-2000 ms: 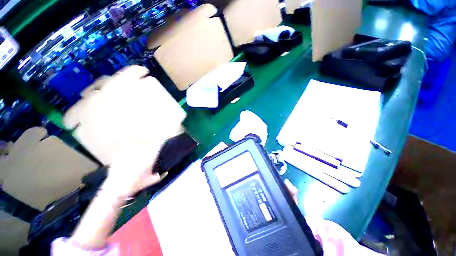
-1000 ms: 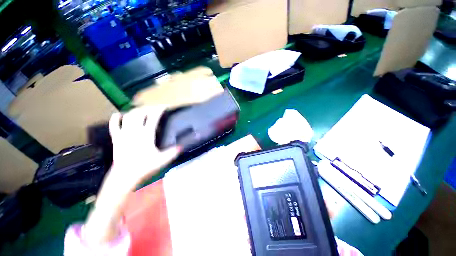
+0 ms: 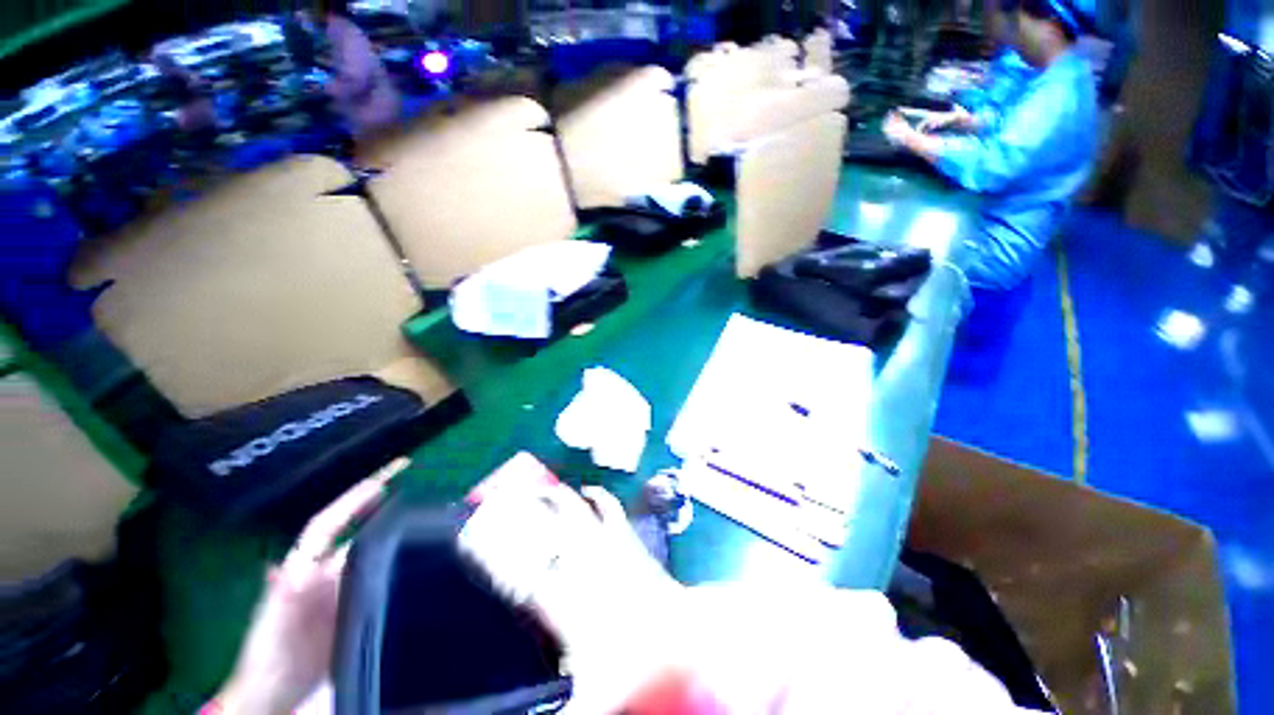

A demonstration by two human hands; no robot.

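The diagnostic tablet (image 3: 454, 629) is at the bottom centre, blurred, with its dark screen side towards me and its lower end cut off by the picture's edge. My left hand (image 3: 294, 622) is at its left edge, fingers pointing up along the frame. My right hand (image 3: 573, 559) is overexposed and lies over its upper right edge. The tablet hides parts of both hands. A black case with TOPDON lettering (image 3: 294, 440) lies in an open retail box with a brown lid (image 3: 259, 293) beyond my left hand.
More open boxes (image 3: 468, 189) line the green bench (image 3: 671, 293). A crumpled white cloth (image 3: 608, 419), a small shiny round thing (image 3: 664, 496) and white paper with pens (image 3: 782, 391) lie to the right. A person in blue (image 3: 1027, 154) is at the far right. A cardboard box (image 3: 1090, 559) stands lower right.
The tablet has turned from its labelled back to its screen side and moved left. My left hand has come from the blurred box to the tablet. The TOPDON case now shows in an open box.
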